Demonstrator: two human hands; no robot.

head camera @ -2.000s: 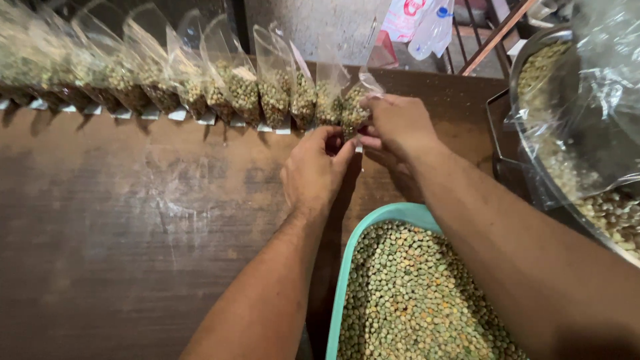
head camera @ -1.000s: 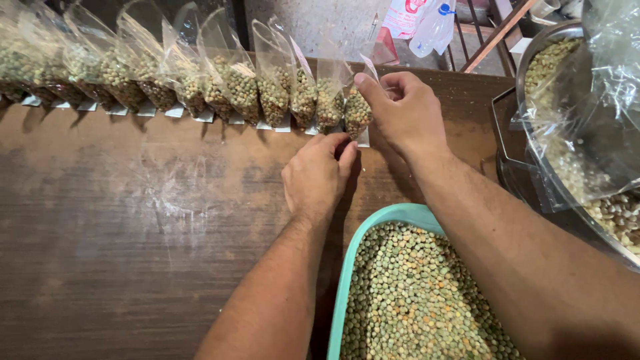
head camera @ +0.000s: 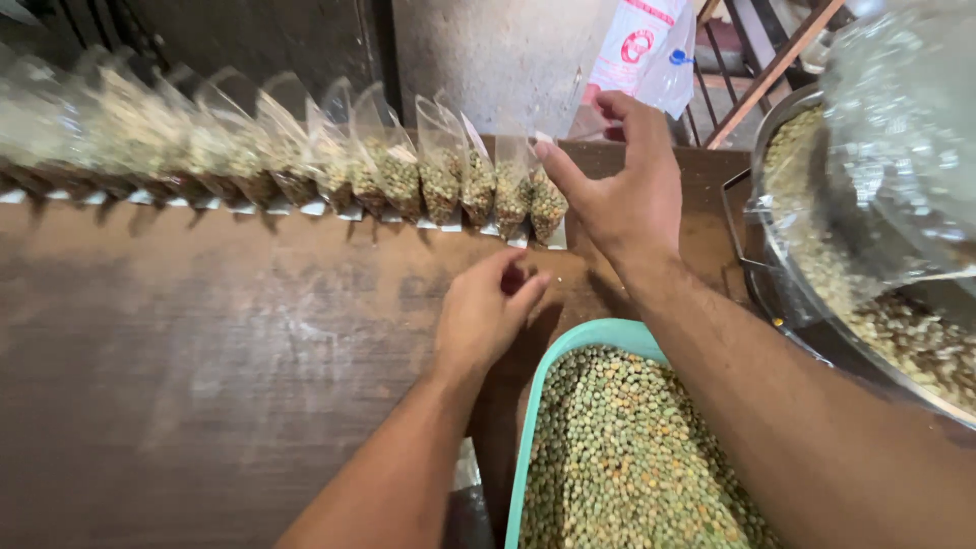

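Several clear plastic bags of dried peas stand upright in a row along the far side of the brown table, open tops up, with white paper at their bases. At the row's right end is the last bag. My right hand is beside its top, thumb at the upper edge and fingers spread; whether the thumb touches the plastic I cannot tell. My left hand is just in front of the row's end, fingers apart and holding nothing. Below my hands, a turquoise tub holds loose green and yellowish peas.
A large round metal pan with pale food pieces stands at the right, clear plastic sheeting over part of it. Beyond the table's far edge hang a white and red printed bag and a slanted brown bar.
My left hand has let go of the last bag's base and drawn back toward me. My right hand has risen from the bag's side to its top, its fingers now spread.
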